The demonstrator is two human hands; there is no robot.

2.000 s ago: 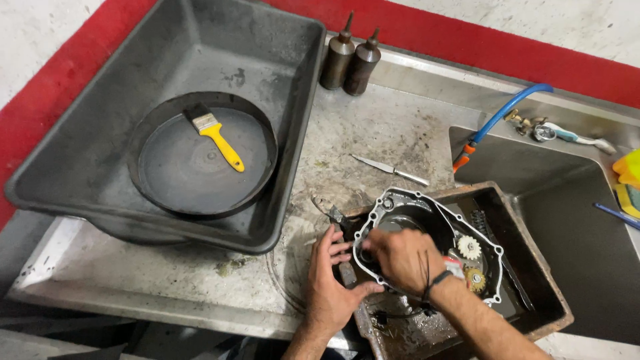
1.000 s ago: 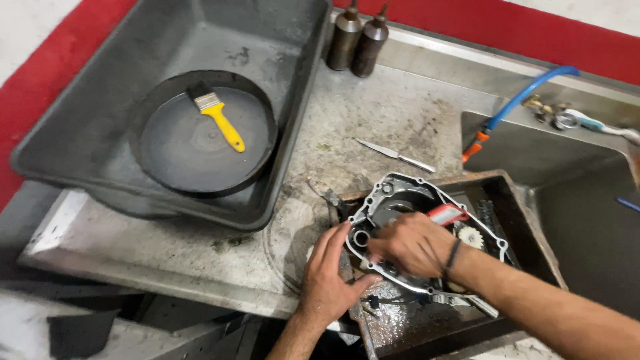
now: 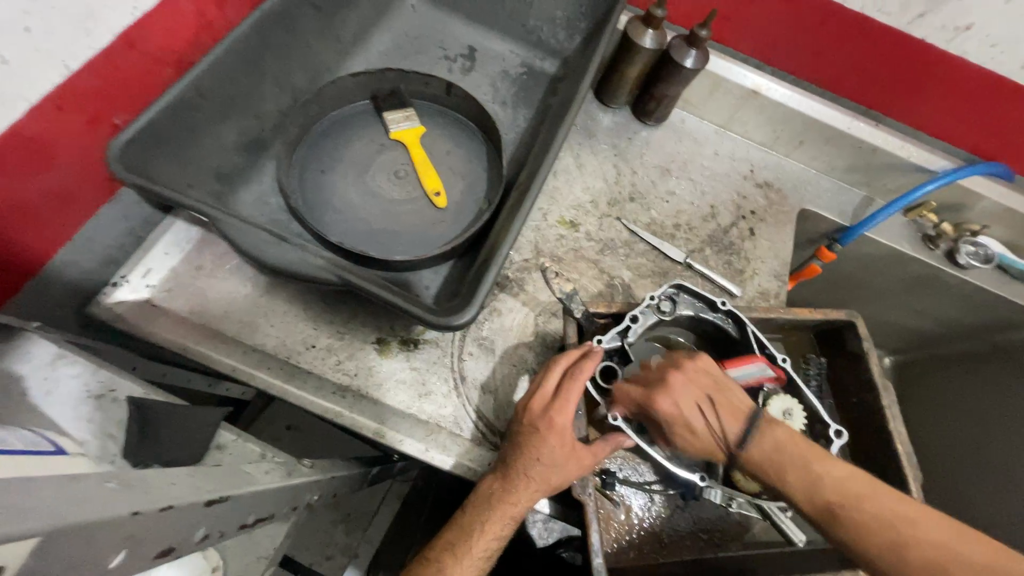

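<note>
A metal engine side cover (image 3: 768,336) lies open side up over a grimy metal tray (image 3: 900,432). My left hand (image 3: 552,424) grips its left rim, fingers on the edge and thumb at the lower side. Inside the cover is my right hand (image 3: 680,400), wearing a dark wristband, its fingers bent near the left inner wall; whether they hold anything is hidden. A red-and-white object (image 3: 752,371) shows just behind that hand. A white plastic gear (image 3: 786,410) sits to the right of it, and a coil spring (image 3: 814,374) lies in the tray beyond the cover.
A black tub (image 3: 216,168) holds a round pan (image 3: 392,260) with a yellow-handled paintbrush (image 3: 420,160). A knife (image 3: 680,256) lies on the steel counter (image 3: 640,176). Two dark squeeze bottles (image 3: 672,76) stand behind. At right are a sink (image 3: 944,320) and a blue hose (image 3: 920,196).
My right hand has shifted toward the cover's left side since the first frame. The red-and-white object shows more plainly than two seconds ago.
</note>
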